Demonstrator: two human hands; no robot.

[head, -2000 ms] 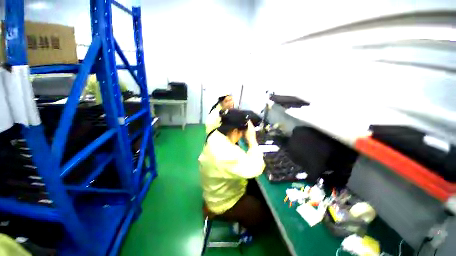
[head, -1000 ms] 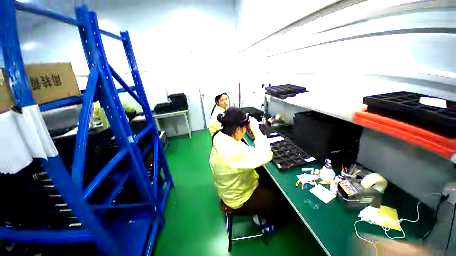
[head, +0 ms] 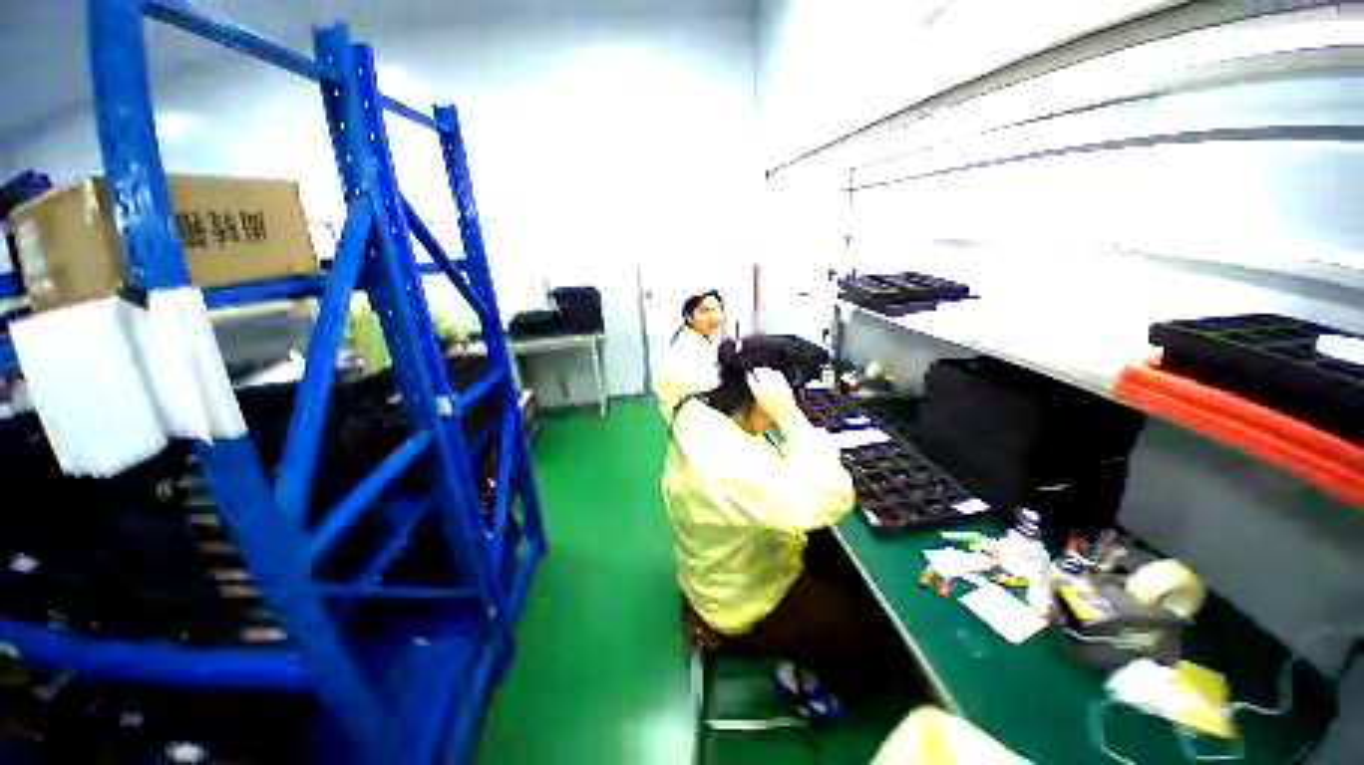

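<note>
Neither of my hands shows. A yellow sleeve (head: pixel 945 738) is cut off at the bottom edge, by the bench front; no hand is visible on it. On the green-topped bench (head: pixel 1005 680) lie a tape roll (head: pixel 1167 589) on a dark grey dispenser (head: pixel 1110 635), a small white bottle (head: pixel 1025 541), loose orange markers (head: pixel 942 580), a white paper (head: pixel 1002 611) and a yellow and white item with a white cord (head: pixel 1201 700). A black parts tray (head: pixel 907 484) lies further along, beside a black tray stack (head: pixel 1025 446).
A person in a yellow smock (head: pixel 748 508) sits on a stool at the bench; another person (head: pixel 691 351) is behind. A blue rack (head: pixel 322 434) with a carton (head: pixel 225 232) stands left. Green floor (head: pixel 587 598) runs between. A red-orange tray (head: pixel 1249 434) is on the shelf.
The view has shifted, so rack and bench appear further right than a second ago. The blurred skin-coloured shape at the bottom right is gone; a yellow sleeve now shows at the bottom edge.
</note>
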